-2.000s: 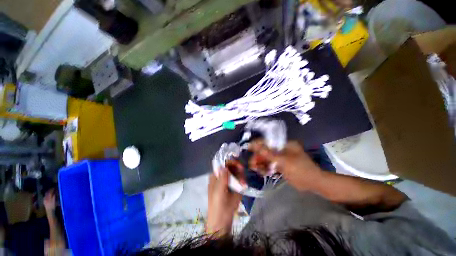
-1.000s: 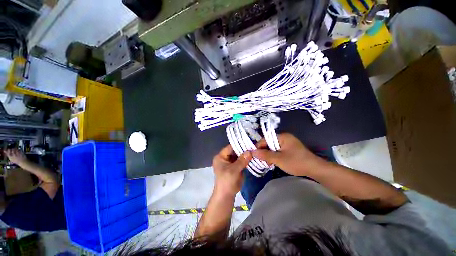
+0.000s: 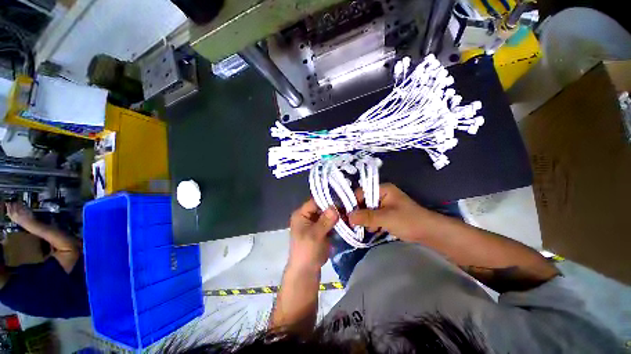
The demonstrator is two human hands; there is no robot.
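A looped bundle of white cables (image 3: 334, 188) hangs between my hands at the front edge of the bench, its ends up against the larger pile. My left hand (image 3: 315, 225) grips the left side of the loop with thumb and fingers. My right hand (image 3: 382, 213) holds the right part of the loop, close beside my left thumb. A large pile of white cables (image 3: 387, 128) lies on the black work mat (image 3: 484, 162), fanned out to the right, with green bands near its left part.
The silver mould (image 3: 353, 59) stands behind the pile. A white disc (image 3: 188, 194) lies on the left of the bench. A blue plastic bin (image 3: 156, 266) is at the left, a cardboard carton (image 3: 578, 169) at the right. Another person's arm (image 3: 45, 231) shows far left.
My hands are slightly further apart on the looped cables than a second ago, and the strands are more spread. The larger pile has not moved.
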